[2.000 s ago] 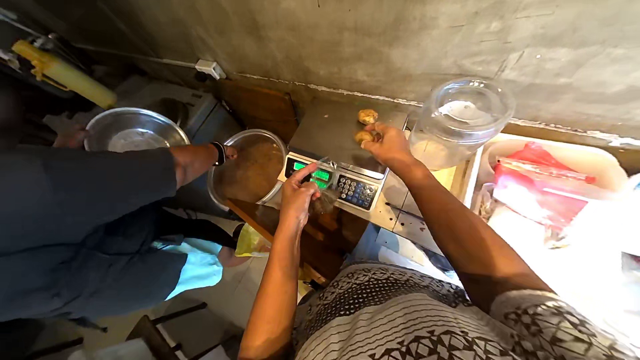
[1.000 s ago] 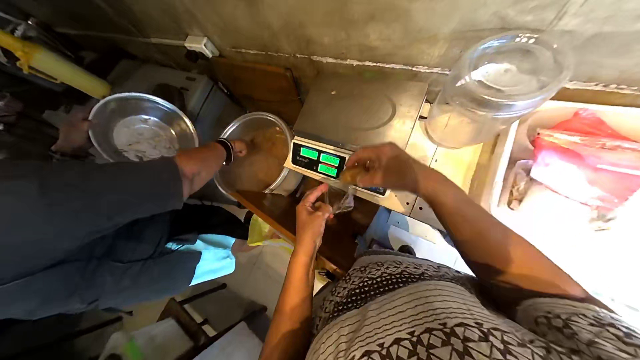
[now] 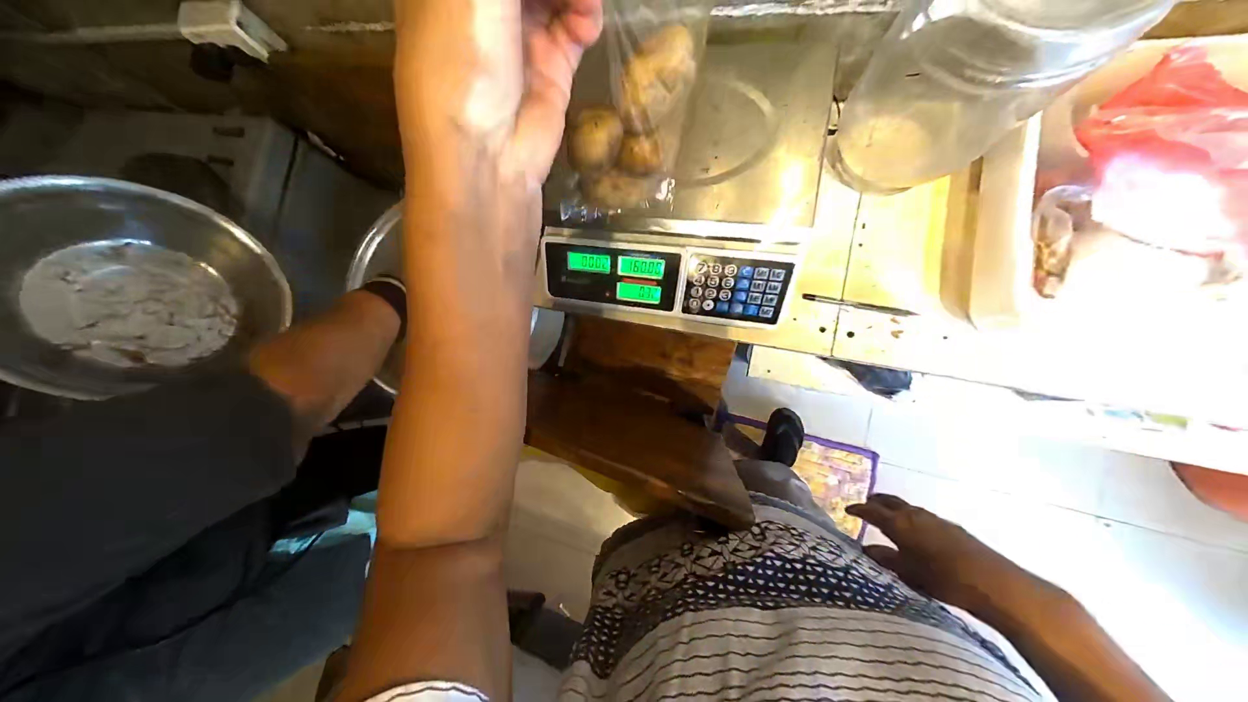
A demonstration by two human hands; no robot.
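My left hand [image 3: 517, 88] is raised at the top edge of the view, its fingertips partly cut off, holding up a clear plastic bag [image 3: 639, 127] with several round brown food pieces inside. The bag hangs just to the right of the hand, in front of the metal pan of a digital scale [image 3: 673, 278], whose green displays are lit. My right hand [image 3: 907, 546] is down at the right of my patterned shirt, fingers apart, holding nothing.
A co-worker's forearm [image 3: 336, 361] reaches toward a metal basin [image 3: 375, 253], mostly hidden behind my left arm. Another metal basin [image 3: 263, 263] with pale contents stands at left. A clear plastic jar [image 3: 897, 117] and a tray [image 3: 1004, 214] holding a red plastic bag [image 3: 1160, 117] are at right.
My left hand has risen from in front of the scale, now with the filled bag. My right hand has left the scale area and dropped to my right side. The view is closer to the scale.
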